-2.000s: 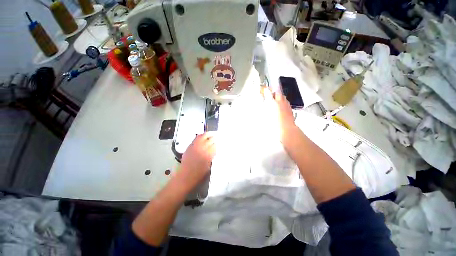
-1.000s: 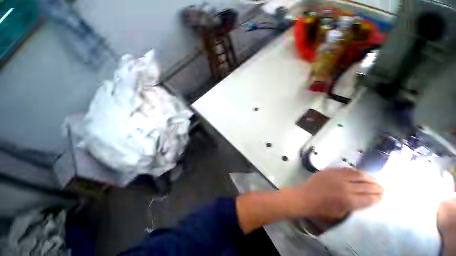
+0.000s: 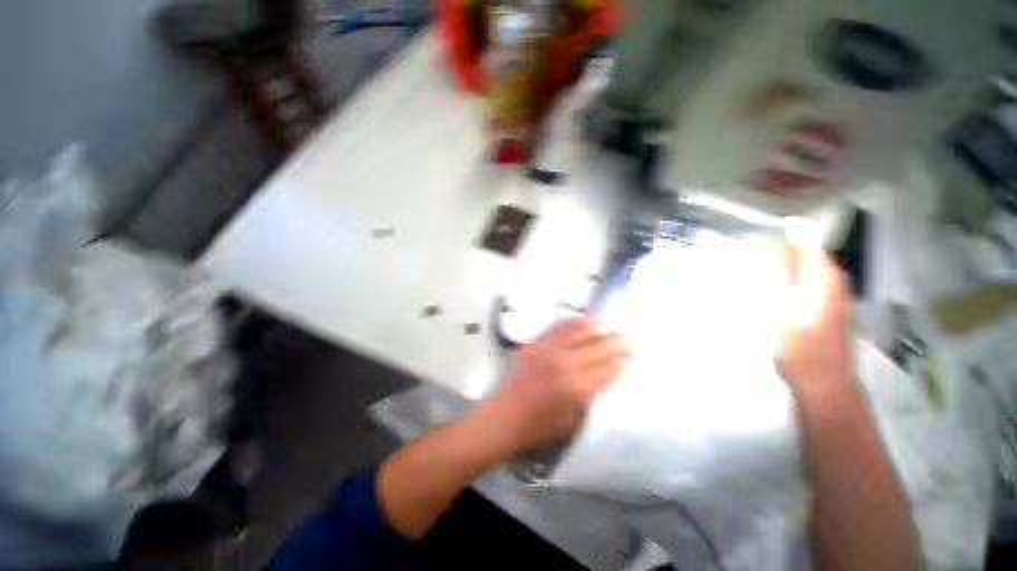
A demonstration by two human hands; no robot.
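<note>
White trousers (image 3: 691, 390) lie under the sewing machine head (image 3: 758, 123) and hang over the table's front edge; lamp glare washes out their middle. My left hand (image 3: 563, 374) rests on the cloth's left edge, fingers together; whether it grips the cloth is unclear. My right hand (image 3: 816, 318) is on the cloth's right part near the machine head, its fingers lost in glare. The presser foot area is blurred and overexposed. The whole view is blurred by motion.
Oil bottles (image 3: 515, 89) stand in a red holder at the back left of the pale table (image 3: 346, 240). A phone (image 3: 853, 251) lies right of the head. A tan-handled tool (image 3: 974, 309) is at far right. White garments (image 3: 123, 368) are piled at left.
The view swung left, then partly back right, so the machine and both hands show again. Both hands stay on the white cloth.
</note>
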